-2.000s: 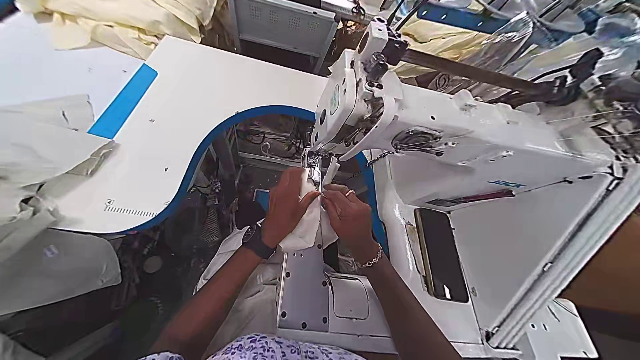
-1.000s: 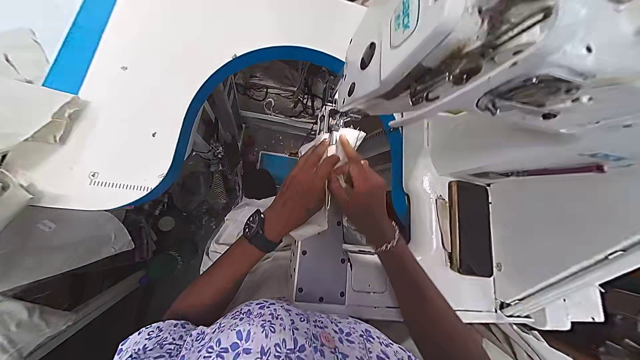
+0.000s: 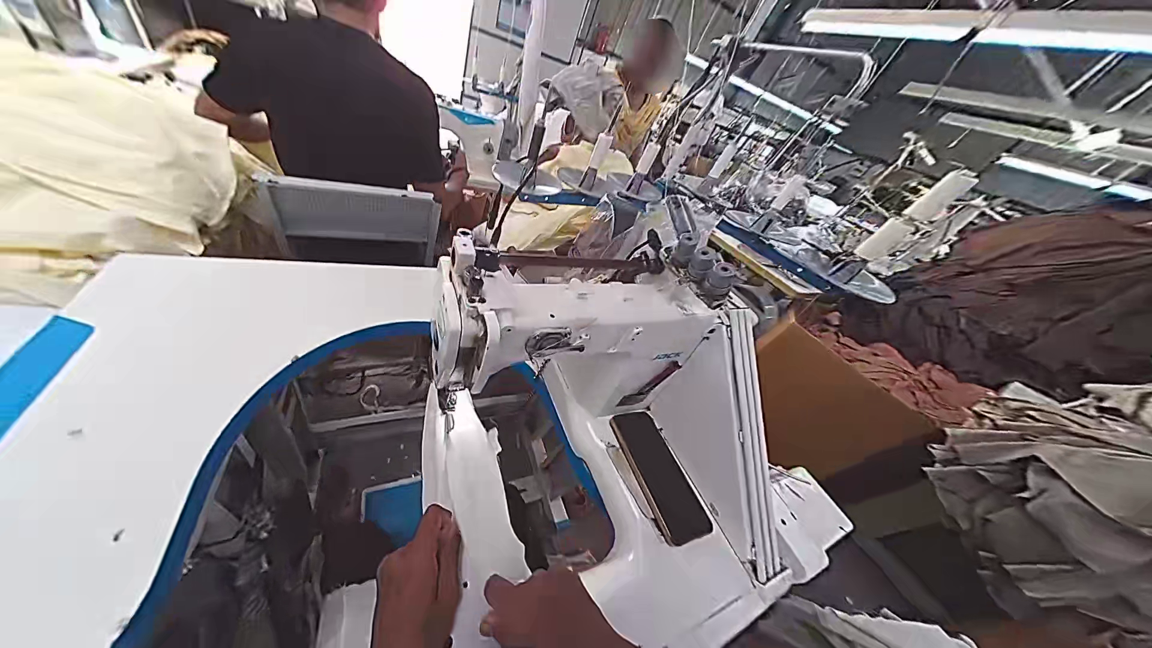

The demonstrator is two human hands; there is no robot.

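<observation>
White fabric (image 3: 472, 481) stretches along the narrow arm of a white industrial sewing machine (image 3: 594, 315), from under the needle and presser foot (image 3: 450, 400) toward me. My left hand (image 3: 418, 576) is closed at the fabric's left edge, below the needle area. To its right, my right hand (image 3: 549, 607) grips the near part of the fabric, with fingers curled. The lower parts of both hands run out of the bottom of the view.
A white table (image 3: 243, 315) with a blue-edged cutout lies left. A smartphone (image 3: 661, 477) rests on the machine's base. Folded grey fabric (image 3: 1053, 486) and a brown panel (image 3: 837, 405) stand right. A person in black (image 3: 342, 108) sits ahead; another person is farther back.
My hands have moved back from the needle area toward me, and a longer stretch of white fabric shows between them and the needle. The view has tilted up strongly.
</observation>
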